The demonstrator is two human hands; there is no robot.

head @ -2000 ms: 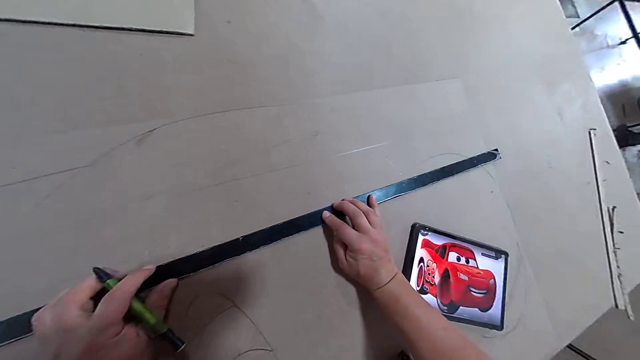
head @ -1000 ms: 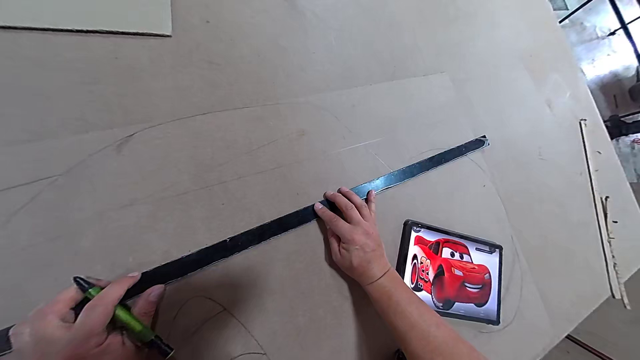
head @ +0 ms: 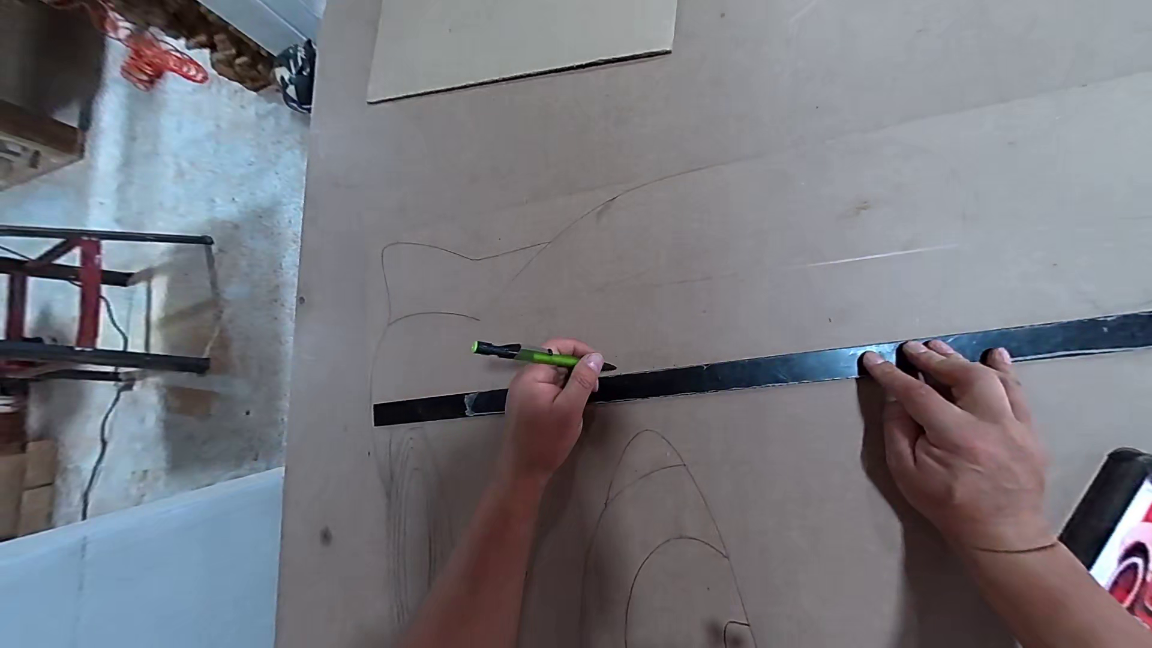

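A long black flat strip (head: 756,370) lies slightly tilted across a brown board (head: 792,504) that bears thin drawn curves. My left hand (head: 551,405) holds a green and black mechanical pencil (head: 544,356) just above the strip's upper edge, its dark tip pointing right. The fingertips of my right hand (head: 967,432) press on the strip farther right. Below and right of that hand, a tablet (head: 1114,531) with a black case shows part of a red picture; the frame's edge cuts it off.
A pale flat panel (head: 531,40) lies at the top of the board. Beyond the board's left edge are a red and black metal frame (head: 90,292), an orange cord or hose (head: 157,58), cardboard boxes (head: 27,486) and a light blue-white surface (head: 144,558).
The view has swung left, bringing the strip's left end and the floor into sight. My left hand has shifted its grip on the pencil, which now points right along the strip. My right hand stays on the strip.
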